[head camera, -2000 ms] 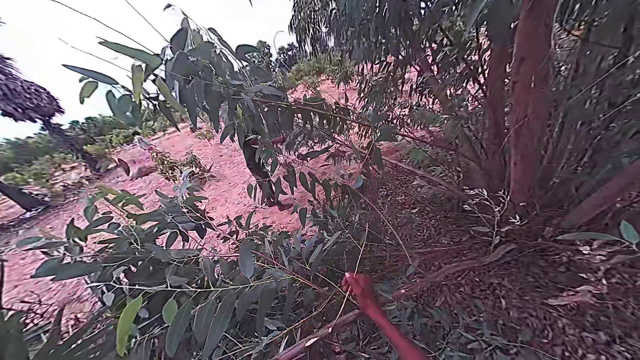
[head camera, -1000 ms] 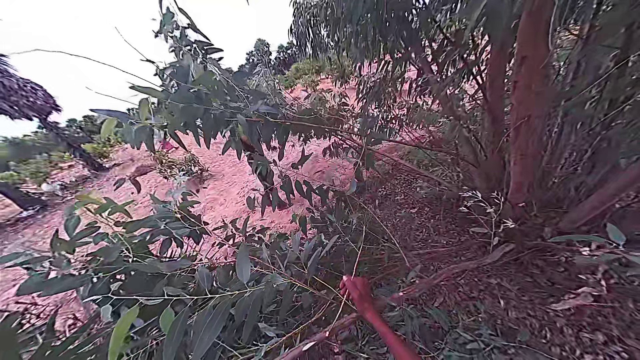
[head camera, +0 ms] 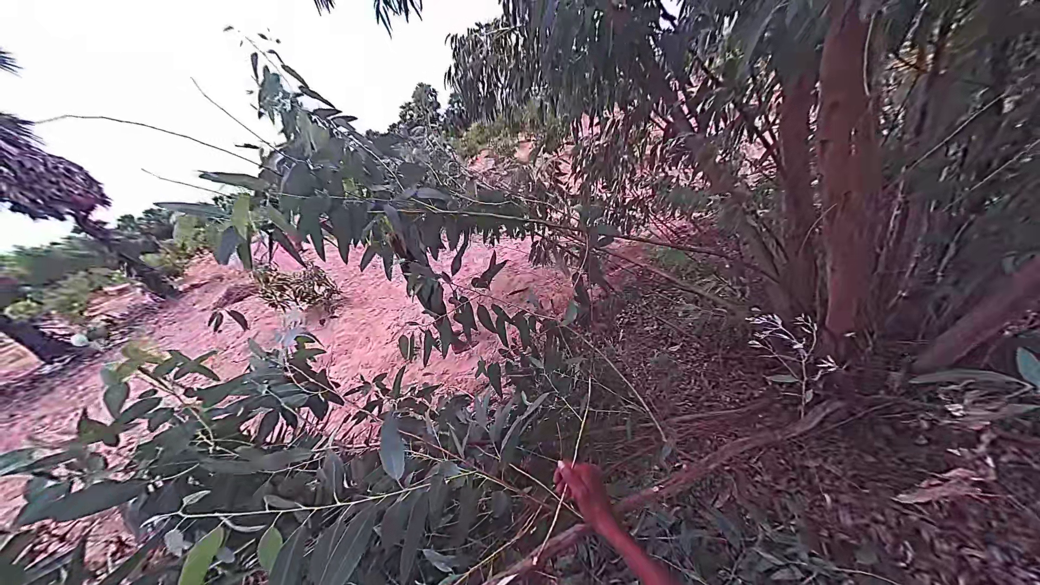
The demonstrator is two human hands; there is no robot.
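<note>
My right hand [head camera: 582, 487] is at the lower middle of the head view, its fingers closed at a thin yellowish stem [head camera: 580, 431] that rises past the fingertips. Leafy eucalyptus-like branches [head camera: 325, 512] spread to the left of the hand, and another leafy branch [head camera: 479, 213] arches above them from the right. A thicker bare branch [head camera: 699, 467] runs diagonally behind and below the wrist. My left hand is not in view.
Reddish tree trunks [head camera: 845, 179] stand at the right, with leaf litter [head camera: 853, 512] around their base. Pinkish bare ground [head camera: 366, 301] slopes behind the branches. A leaning tree with a shaggy crown [head camera: 49, 175] is at the far left.
The upper leafy branch has shifted and its leaves hang differently. My right hand stays at about the same place by the thin stem.
</note>
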